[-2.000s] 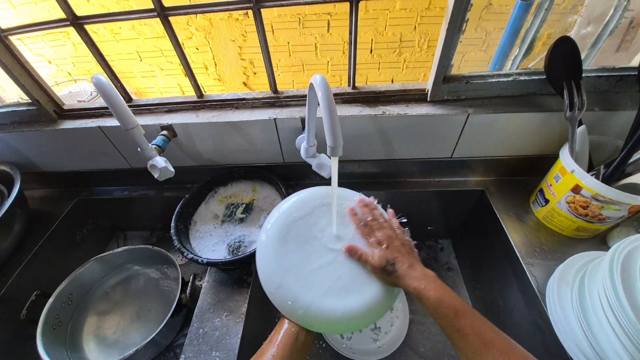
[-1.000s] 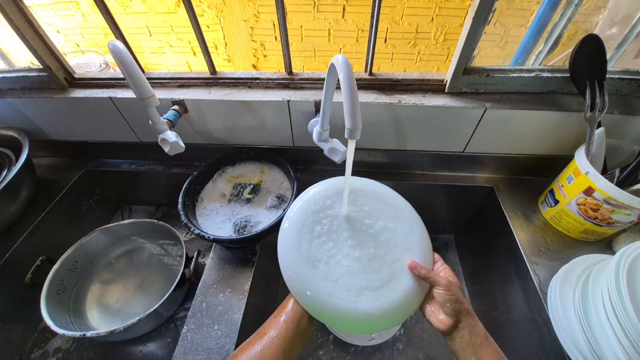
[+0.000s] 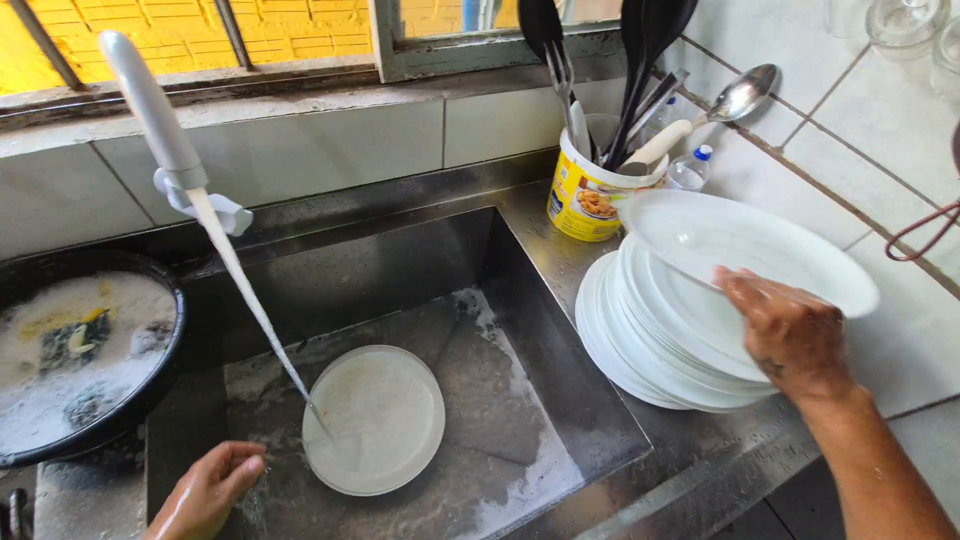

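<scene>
My right hand grips the near edge of a white plate, which is tilted over a stack of white plates on the counter right of the sink. Over the lower left of the sink basin, my left hand is empty, its fingers loosely apart and dripping water. Another white plate lies on the basin floor. Water from the white faucet runs down onto that plate's left part.
A black basin of suds with scrubbing pads stands left of the sink. Behind the plate stack is a yellow tub of utensils, with a small plastic bottle beside it. Tiled walls bound the back and right.
The white plate has moved from under the faucet to the stack on the right, in my right hand. My left hand has let go of it. The view has swung right.
</scene>
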